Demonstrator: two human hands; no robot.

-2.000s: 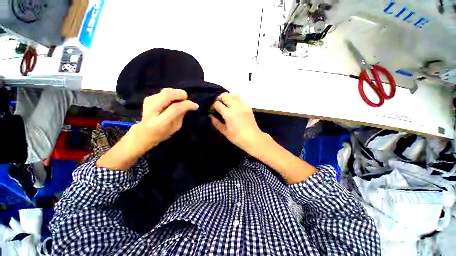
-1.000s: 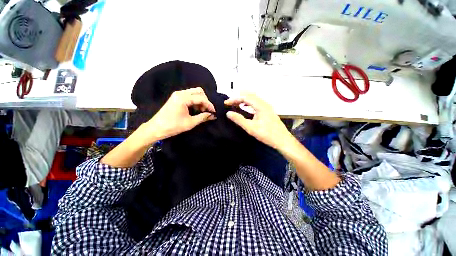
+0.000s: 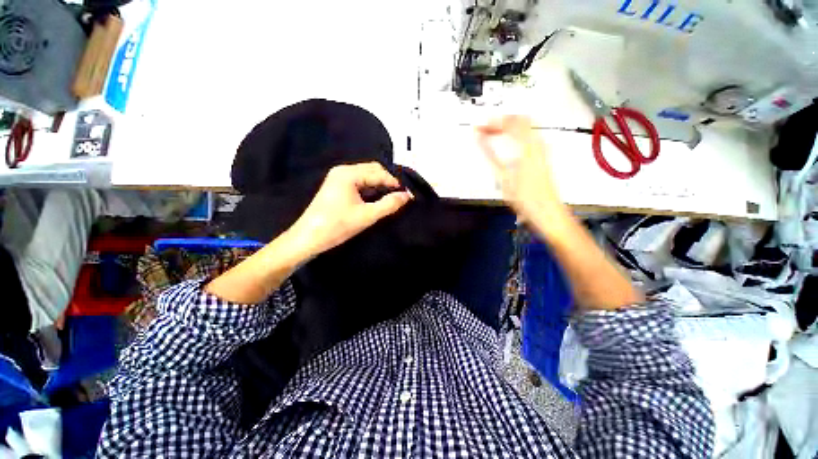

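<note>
Black fabric pieces (image 3: 309, 148) lie over the table's front edge and down onto my lap, with one rounded piece flat on the table. My left hand (image 3: 354, 202) pinches the black fabric between thumb and fingers at the table's edge. My right hand (image 3: 520, 161) is raised off the fabric to the right, blurred; whether its fingertips hold anything cannot be seen. Red-handled scissors (image 3: 623, 142) lie right of my right hand, blades pointing up and left. The needle area (image 3: 471, 81) of the sewing machine is above my right hand.
The white machine head (image 3: 664, 54) fills the upper right. A grey device (image 3: 40, 54) and a second red-handled pair (image 3: 19, 142) are at the far left. A blue crate with checked fabric (image 3: 170, 278) is below left. White and black fabric heaps (image 3: 726, 332) lie at the right.
My right hand has come away from the black fabric and moved right and up toward the machine. My left hand stays pinched on the fabric. The camera view has shifted a little.
</note>
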